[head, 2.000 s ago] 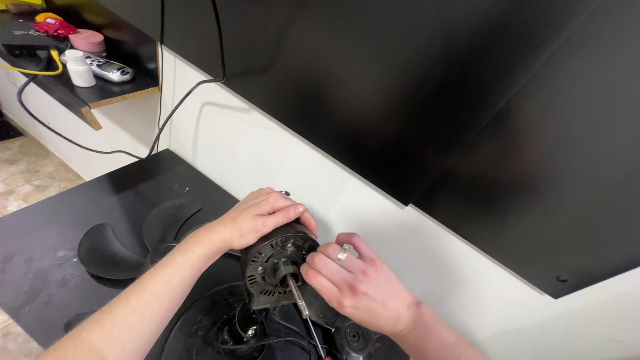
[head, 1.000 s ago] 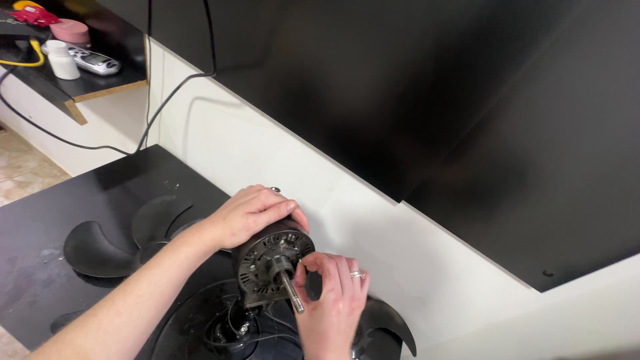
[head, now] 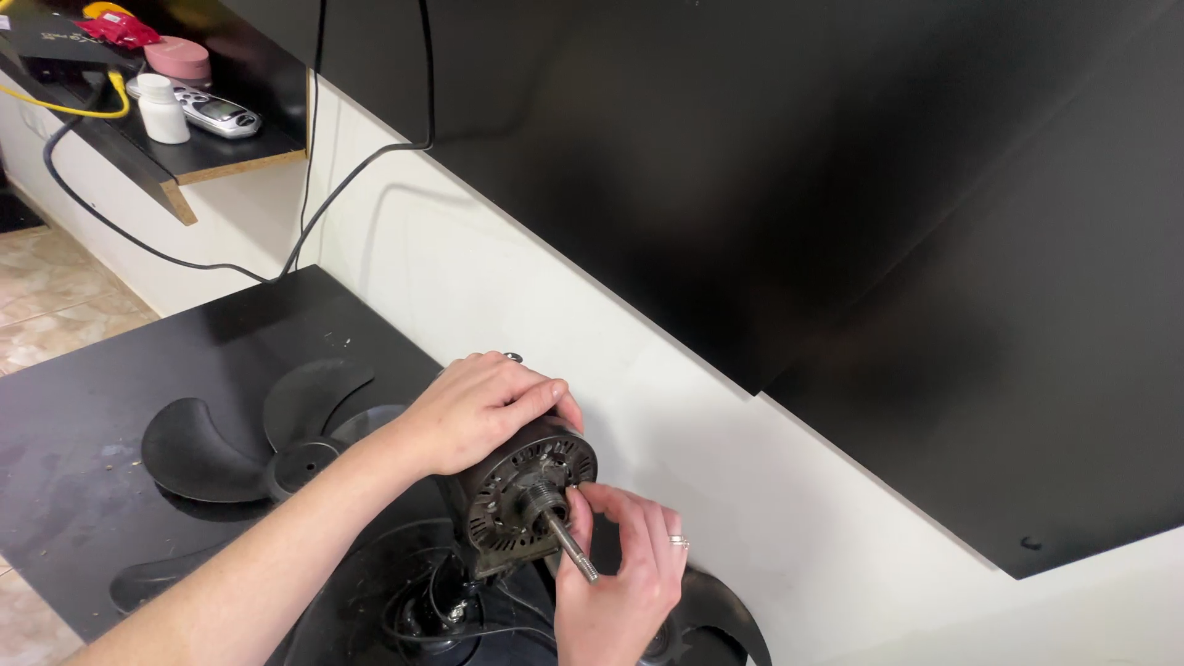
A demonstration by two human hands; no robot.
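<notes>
A black fan motor housing (head: 532,495) with slotted vents sits at the lower middle, its threaded metal shaft (head: 572,548) pointing down and to the right. My left hand (head: 495,407) grips the housing from above. At the right edge of the vented face, the thumb and index finger of my right hand (head: 629,555) are pinched together; a small bit shows at their tips, too small to identify. Below the motor is the dark round fan base (head: 453,615) with a loose cable. A black fan blade (head: 310,467) lies on the table, left of my left forearm.
The black tabletop (head: 120,370) meets a white wall. Another black fan blade (head: 717,610) is right of my right hand. A large black panel (head: 740,185) overhangs from above. A black cable (head: 356,176) hangs at the back; a shelf (head: 240,166) holds a white bottle (head: 163,111) and a silver handset (head: 217,113).
Two seconds ago a thin metal tool with a red end showed below my right hand; it is out of sight now. My right hand has turned more upright, fingertips still at the housing.
</notes>
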